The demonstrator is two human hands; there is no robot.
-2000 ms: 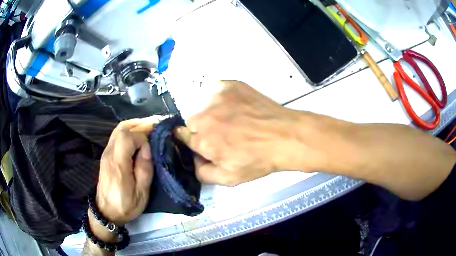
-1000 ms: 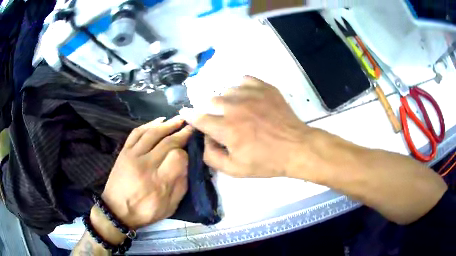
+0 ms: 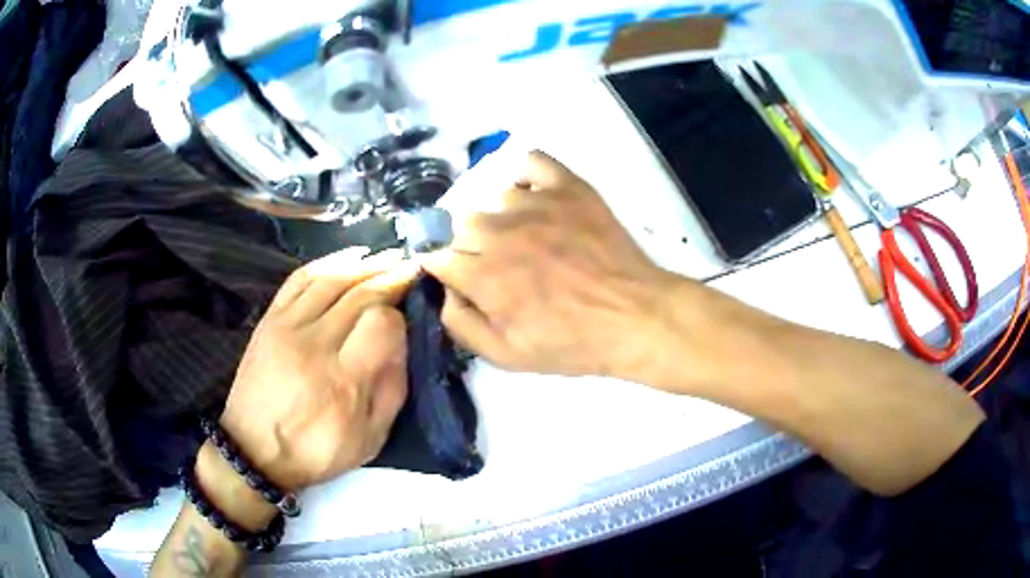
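A thick dark blue strip (image 3: 438, 390) runs from under my fingertips toward the near table edge, its end frayed. My left hand (image 3: 316, 378) lies on its left side, fingertips pressing the cloth near the needle area. My right hand (image 3: 542, 277) is on the right side, fingers pinching the strip's upper end. The fingertips of both hands nearly meet below the sewing machine's round tension dial (image 3: 416, 184). The striped dark garment (image 3: 124, 305) lies bunched to the left. The needle and presser foot are hidden by the machine parts and my fingers.
The white machine head with blue lettering (image 3: 633, 40) spans the top. A black phone (image 3: 717, 158), snips with yellow-orange handles (image 3: 808, 152), a slim wooden handle (image 3: 853, 254) and red-handled scissors (image 3: 926, 282) lie right. A ruler tape (image 3: 587, 514) follows the near edge.
The view has shifted, showing more of the machine head. My hands have moved from holding the strip folded open to pressing it flat, fingertips close together near the needle area.
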